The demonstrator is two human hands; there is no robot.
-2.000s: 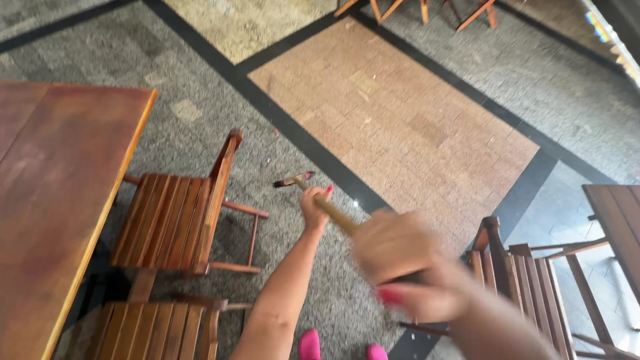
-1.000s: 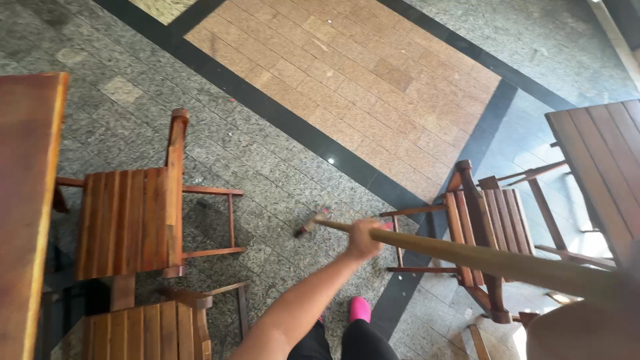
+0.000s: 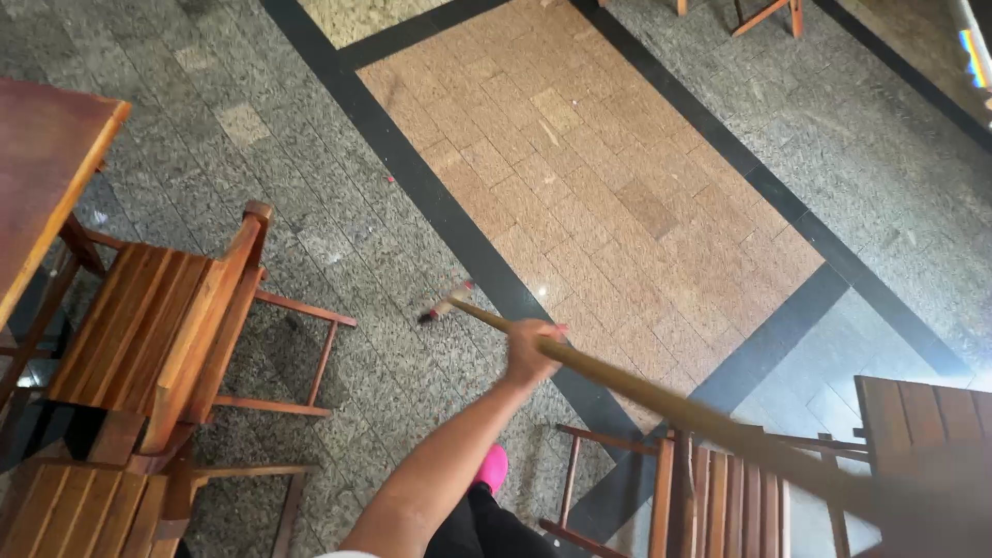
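My left hand (image 3: 535,353) is closed around the lower part of a long wooden broom handle (image 3: 643,391). The handle slants from the broom head (image 3: 446,302) on the grey stone floor up to the lower right, where it blurs close to the camera. The small head looks pale with red ends and dark bristles at one side, and it lies left of the black floor band. Small reddish bits are scattered on the floor around it. My right hand is not visible in the current view.
A slatted wooden chair (image 3: 132,325) stands by a wooden table (image 3: 46,170) at left, with another slatted seat (image 3: 77,508) below. At lower right are a wooden chair (image 3: 721,496) and a slatted table (image 3: 930,418). A pink shoe (image 3: 492,469) shows beneath my forearm.
My right hand, on the handle two seconds ago, has moved out of view to the right. My left hand stays on the handle, which now slants more steeply than one second ago. The view has shifted.
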